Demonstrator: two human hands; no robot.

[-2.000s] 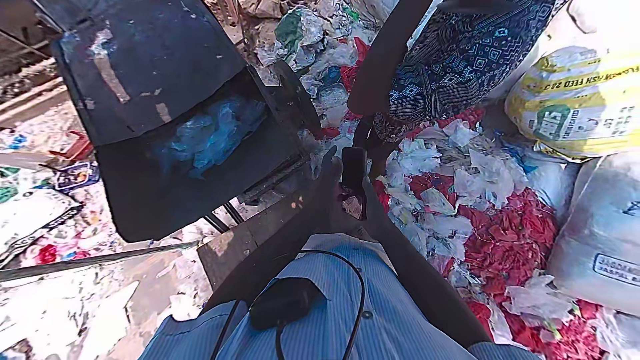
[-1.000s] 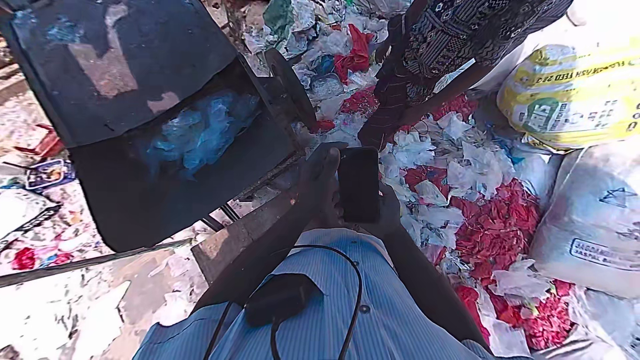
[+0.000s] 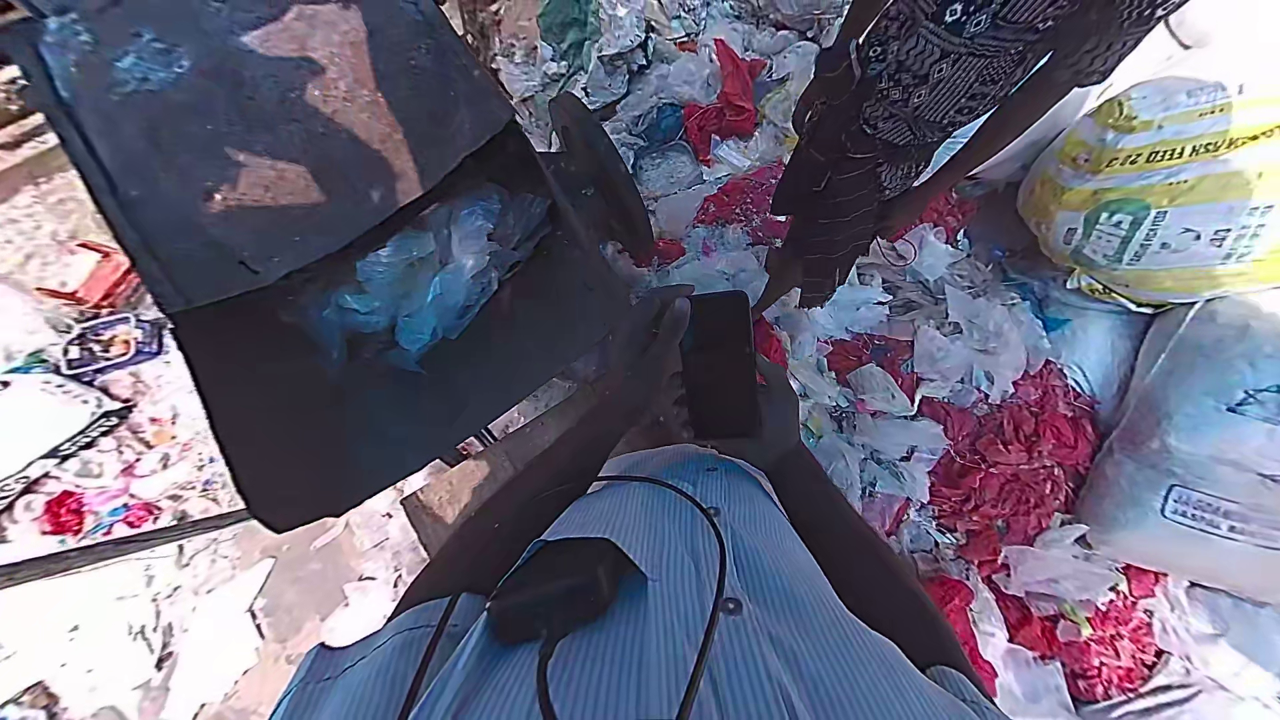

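A dark smartphone (image 3: 720, 365) is upright in front of my chest, its face black. My right hand (image 3: 775, 410) grips its lower right side. My left hand (image 3: 650, 350) is at its left edge, the fingers pointing up beside it; whether it grips the phone is hard to tell. Left of my hands stands a dark machine housing (image 3: 400, 420) with a sloping chute, and crumpled bluish plastic film (image 3: 440, 270) lies in its opening. A black device (image 3: 562, 588) with a cable sits at my striped shirt's pocket.
A person in patterned clothing (image 3: 930, 80) bends over heaps of white plastic scraps (image 3: 960, 330) and red plastic scraps (image 3: 1010, 450). At the right are a yellow and white feed sack (image 3: 1160, 200) and a stuffed white sack (image 3: 1200, 450). A dark wheel-like part (image 3: 605, 180) juts from the machine.
The phone has come up and stands larger in front of me than two seconds ago. The other person's arms and body have shifted, with an arm now reaching down near the phone.
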